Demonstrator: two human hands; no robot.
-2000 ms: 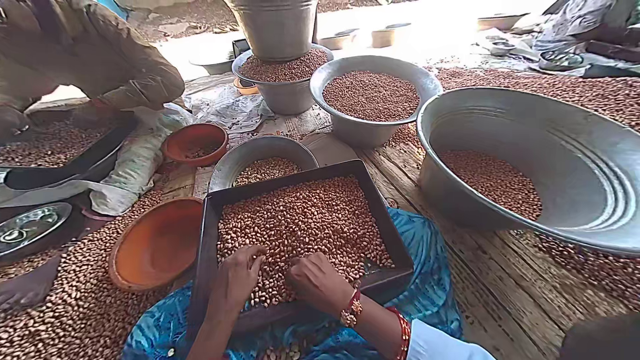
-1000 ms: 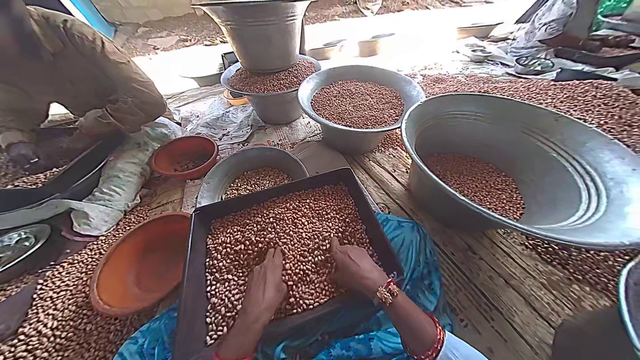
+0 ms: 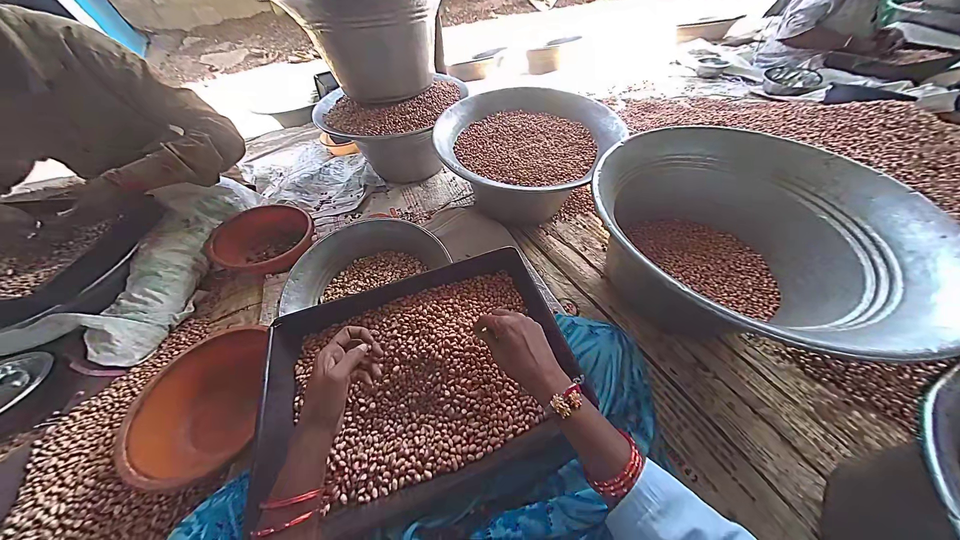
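A dark rectangular tray (image 3: 264,420) lies tilted across my lap on blue patterned cloth, full of reddish-brown shelled nuts or beans (image 3: 427,375). My left hand (image 3: 346,367) hovers over the left part of the tray, fingers curled and apart, with nothing seen in it. Above the tray's right side, my right hand (image 3: 517,345) has its thumb and fingertips pinched together; a small pale bit shows at the tips, too small to name. Behind the tray's far edge stands a metal basin (image 3: 300,281) with some of the nuts inside.
An orange bowl (image 3: 195,405) sits left of the tray, a smaller red bowl (image 3: 259,236) behind it. Large metal basins (image 3: 817,240) (image 3: 529,199) of nuts stand at right and behind. Loose nuts (image 3: 60,465) cover the floor at left. A person (image 3: 97,112) works at another tray on the left.
Both hands were down at the nuts; now they are raised and farther apart, the left toward the tray's left side and the right toward its far right.
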